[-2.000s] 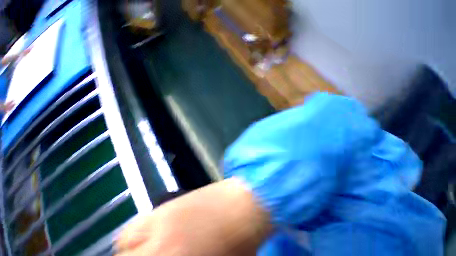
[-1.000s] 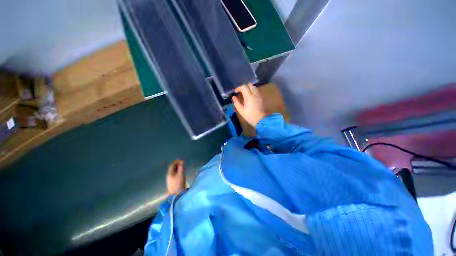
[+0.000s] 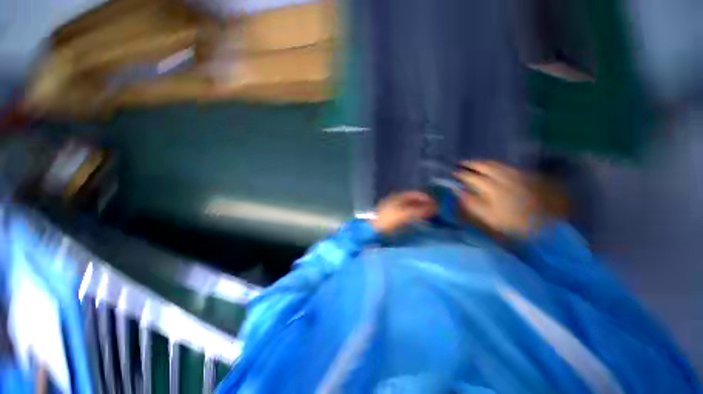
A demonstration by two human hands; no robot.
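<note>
The frame is strongly blurred. Long grey strip supply sheets run from the top towards my body, over a green board. My left hand is at the near end of the sheets, fingers bent. My right hand is just right of it, at the near end of the sheets, fingers pointing left. A small dark thing shows between the two hands; whether either hand holds a strip cannot be told.
Cardboard cartons stand at the upper left above the green floor. The roller conveyor is at the lower left, with a white panel on blue cloth at the far left. A dark, phone-like thing lies on the board.
The view has turned left, bringing the conveyor back in. My left hand has moved up to the sheets' near end, close to my right hand. My right hand remains by the sheets' end.
</note>
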